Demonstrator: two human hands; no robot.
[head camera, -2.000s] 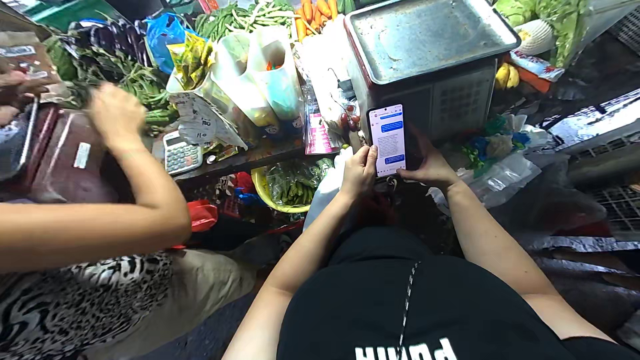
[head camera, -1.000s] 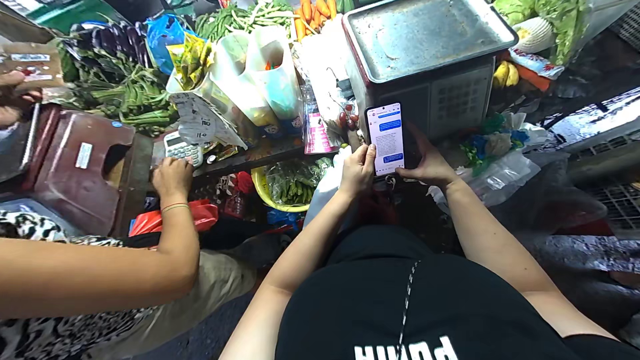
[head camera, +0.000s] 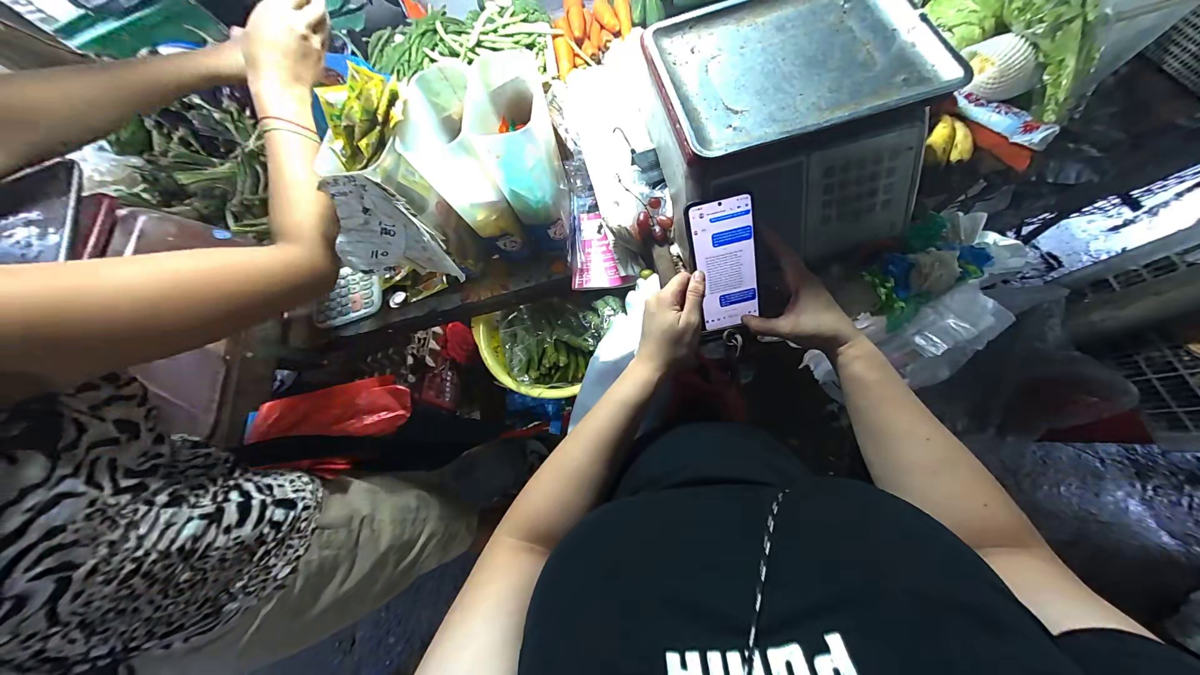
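Observation:
A smartphone (head camera: 724, 262) with a lit chat screen is upright between my hands, just in front of the weighing scale. My left hand (head camera: 672, 319) grips its lower left edge. My right hand (head camera: 802, 305) holds the lower right corner, the thumb at the bottom of the screen and the fingers partly hidden behind it. A plastic bag with a whitish side hangs under my left wrist; what holds it is hidden. The scale's metal tray (head camera: 806, 70) lies above the phone. Left of my left hand, a yellow basket (head camera: 487, 352) contains bagged green vegetables.
At the left, another person's arms (head camera: 291, 141) reach over the stall near a calculator (head camera: 352, 298). Green beans (head camera: 459, 37), carrots (head camera: 586, 28) and plastic containers (head camera: 511, 141) stand behind. Bananas (head camera: 949, 141) and crumpled plastic bags (head camera: 966, 328) are at the right.
The other person's hand has left the calculator and is now up over the vegetables, close to their other hand. My hands and the phone have stayed in place.

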